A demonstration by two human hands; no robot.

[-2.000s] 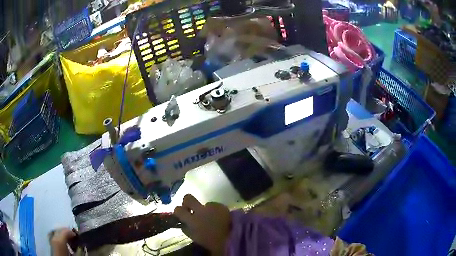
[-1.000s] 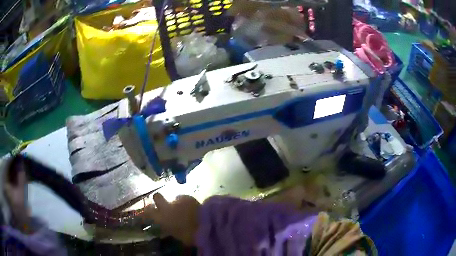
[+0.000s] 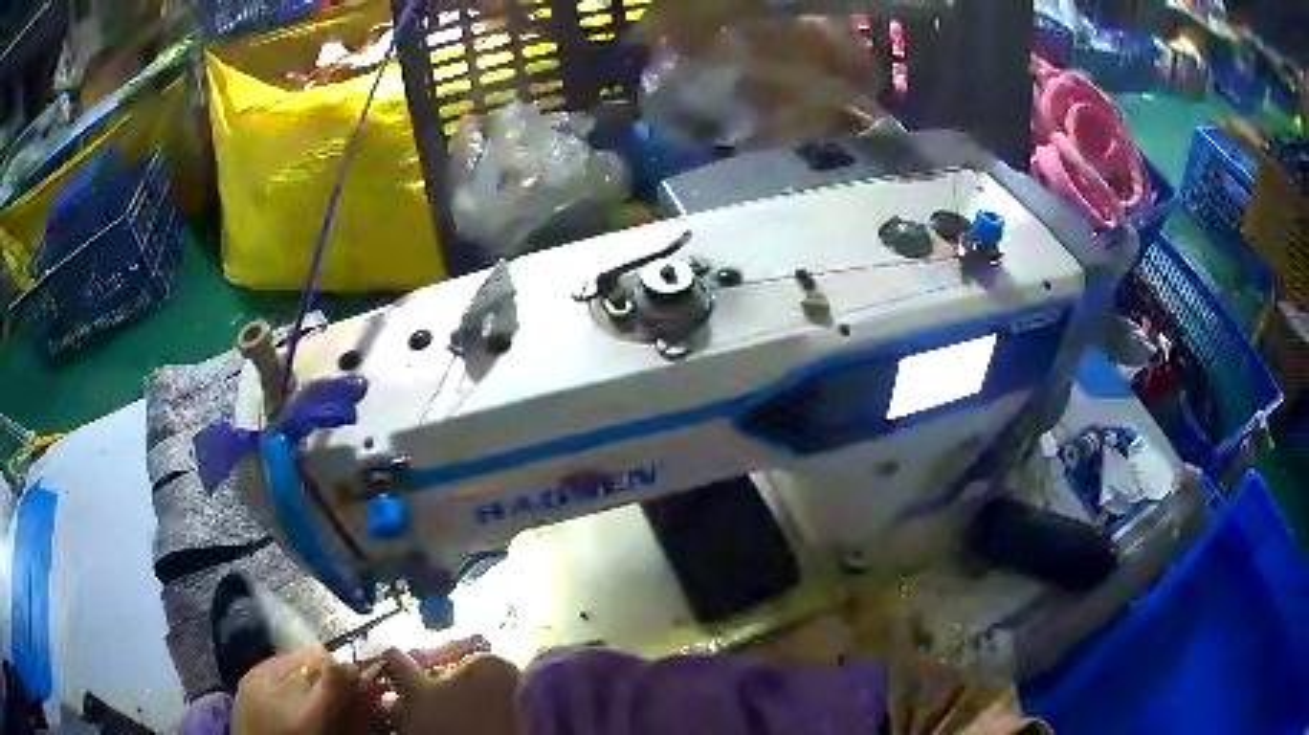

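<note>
My left hand (image 3: pixel 299 695) and my right hand (image 3: pixel 457 698) are close together at the bottom edge, below the needle area of the white sewing machine (image 3: pixel 574 431). Both are cut off by the frame. Their fingertips meet and pinch a small reddish-dark bit of the plaid band (image 3: pixel 448 658); most of the band is hidden. Grey bands (image 3: pixel 216 524) lie overlapped in a row left of the machine head, with dark gaps between them. The presser foot area (image 3: pixel 416 596) is brightly lit, but the needle is not clear.
A purple tie (image 3: pixel 280 428) is knotted round the machine head. Blue tape (image 3: pixel 32 589) is on the white table (image 3: pixel 101 495) at left. A blue tray (image 3: pixel 1184 618) is at lower right. Behind are a yellow sack (image 3: pixel 323 165), a black crate (image 3: pixel 495 58) and pink rolled material (image 3: pixel 1087 144).
My left hand has come from the far left to beside my right hand below the machine head. The long dark band stretched between them no longer shows. The view has shifted.
</note>
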